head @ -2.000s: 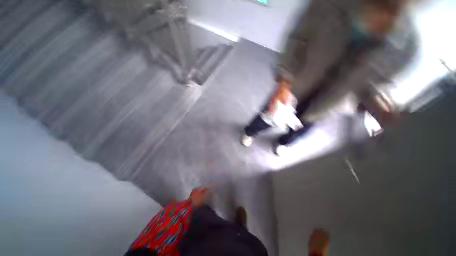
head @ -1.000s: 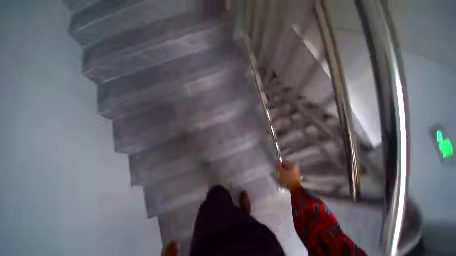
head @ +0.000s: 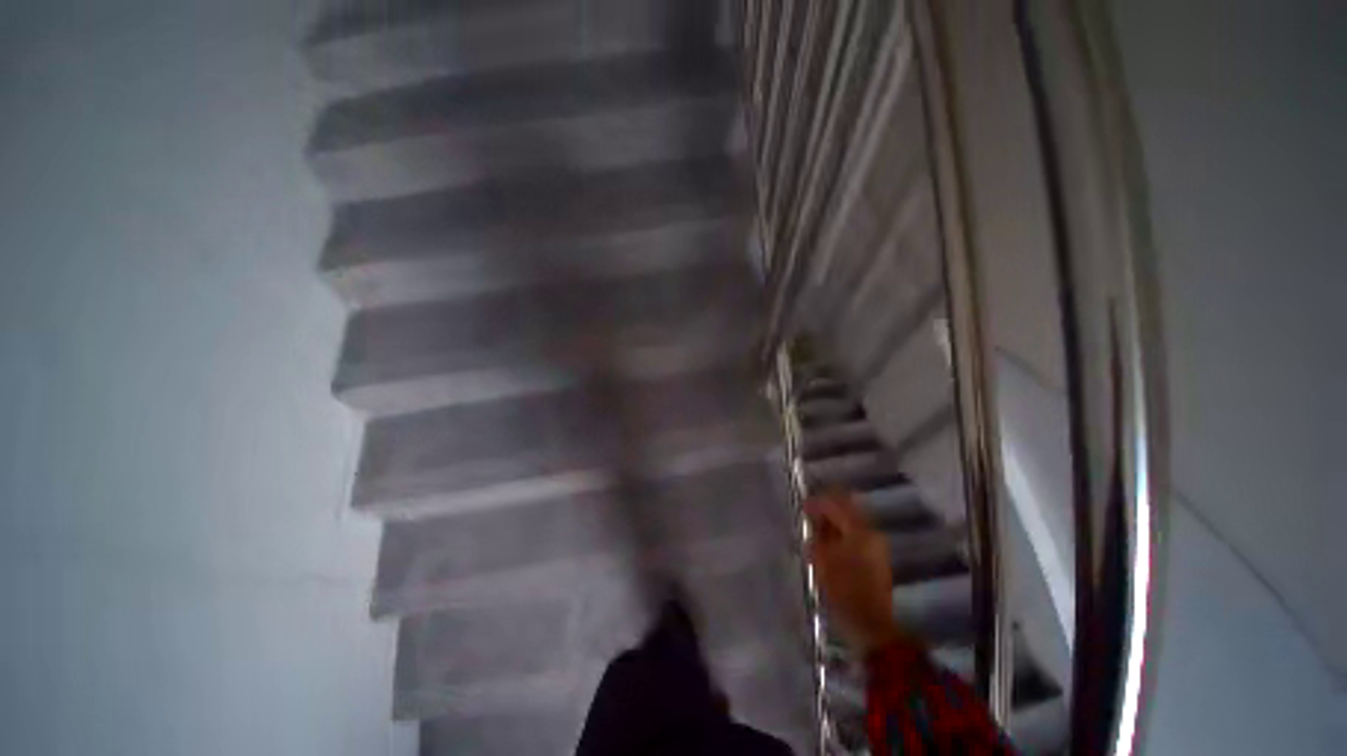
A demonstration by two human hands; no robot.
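My right hand (head: pixel 848 558), in a red patterned sleeve, is right of centre and blurred. It overlaps the steel railing (head: pixel 1140 517) area, next to a thin shiny lower bar (head: pixel 808 591). I cannot tell whether it touches the bar or whether its fingers are closed. My left hand is not in view. Grey steps (head: pixel 547 332) lie in front of me.
A pale wall (head: pixel 163 384) runs along the left of the steps. Another flight of steps (head: pixel 849 443) shows beyond the railing bars. A pale wall (head: pixel 1256 296) is at the right. My dark clothing (head: pixel 657 694) shows at the bottom.
The landing and person from two seconds ago are out of view. Since one second ago, the railing has shifted left, the green sign has left view, and my right hand has moved slightly lower.
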